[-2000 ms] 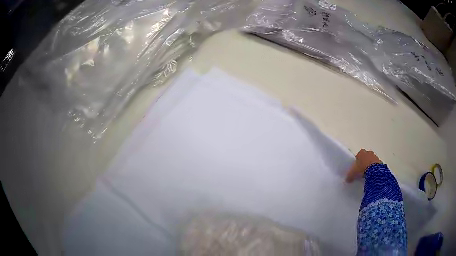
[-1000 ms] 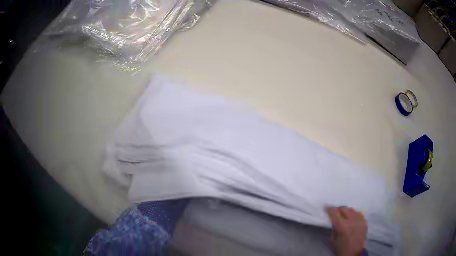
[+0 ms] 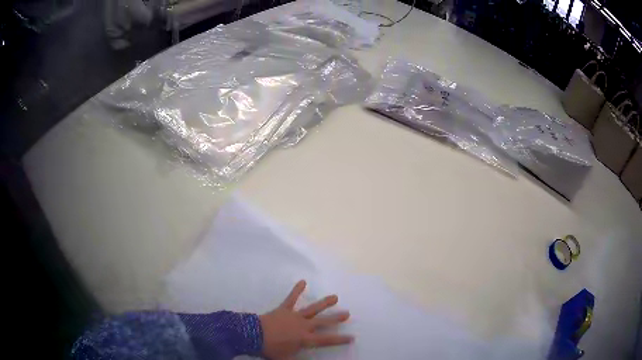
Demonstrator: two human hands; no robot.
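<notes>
White sheets (image 3: pixel 394 316) lie folded at the bottom of the view, on the near part of the cream-white table (image 3: pixel 352 176). Their near edge is cut off by the frame. My left hand (image 3: pixel 306 329) comes in from the lower left in a blue patterned sleeve. It lies flat on top of the sheets, palm down, with its fingers spread and nothing held. My right hand is out of the picture.
Clear poly bags (image 3: pixel 232 98) lie in a heap at the back left. Filled poly bags (image 3: pixel 486 126) with dark writing lie at the back right. Two tape rolls (image 3: pixel 561 254) and a blue tape dispenser (image 3: pixel 571 325) are at the right. Beige handbags (image 3: pixel 584 95) stand beyond.
The sheets, spread wide at first, are folded smaller and lie lower in view. My left hand has come onto them with spread fingers. My right hand has left the picture. The view has tilted up.
</notes>
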